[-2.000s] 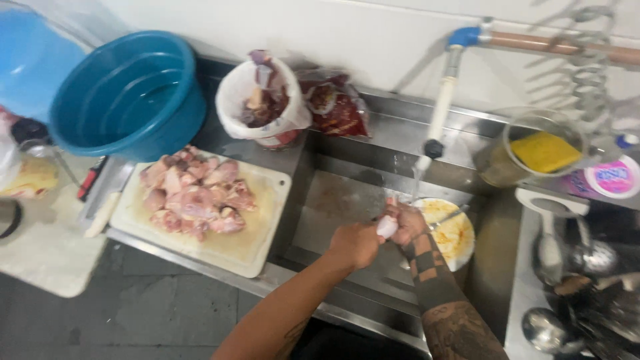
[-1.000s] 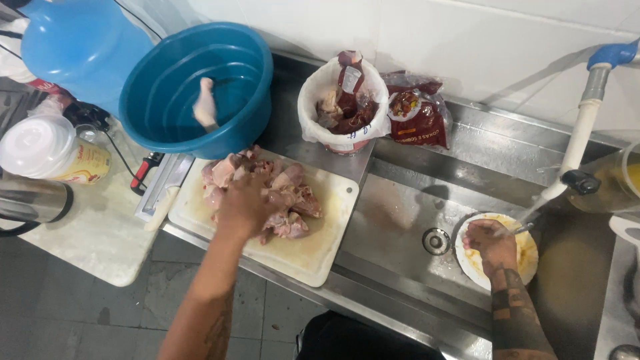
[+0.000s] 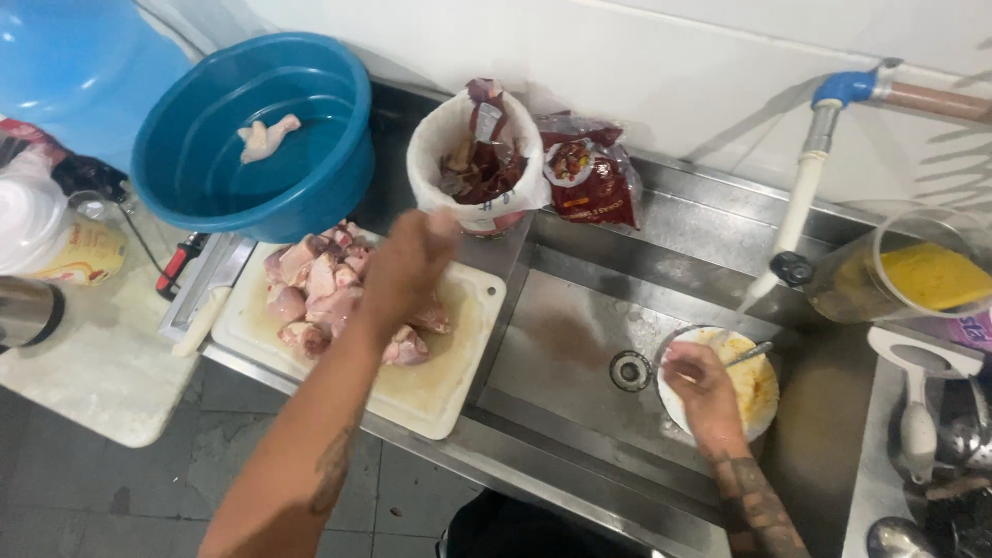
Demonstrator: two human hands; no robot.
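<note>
My left hand is blurred above the right part of a pile of raw chicken pieces on a white cutting board; whether it holds anything cannot be made out. Over a dirty white plate in the sink, my right hand has its fingers curled, and whatever may be in them is hidden. A spoon or fork lies on that plate, near the water from the white pipe tap. One chicken drumstick rests in the teal plastic basin.
Behind the board stands a lined white bucket with packaging inside, beside a red plastic bag. A clear container with a yellow sponge is at the sink's right. Utensils lie further right; a knife is left of the board.
Two seconds ago both hands held a chicken piece under the tap. My left hand then went to the pile and is now raised over its right side. The basin, seen without a drumstick at first, now holds one.
</note>
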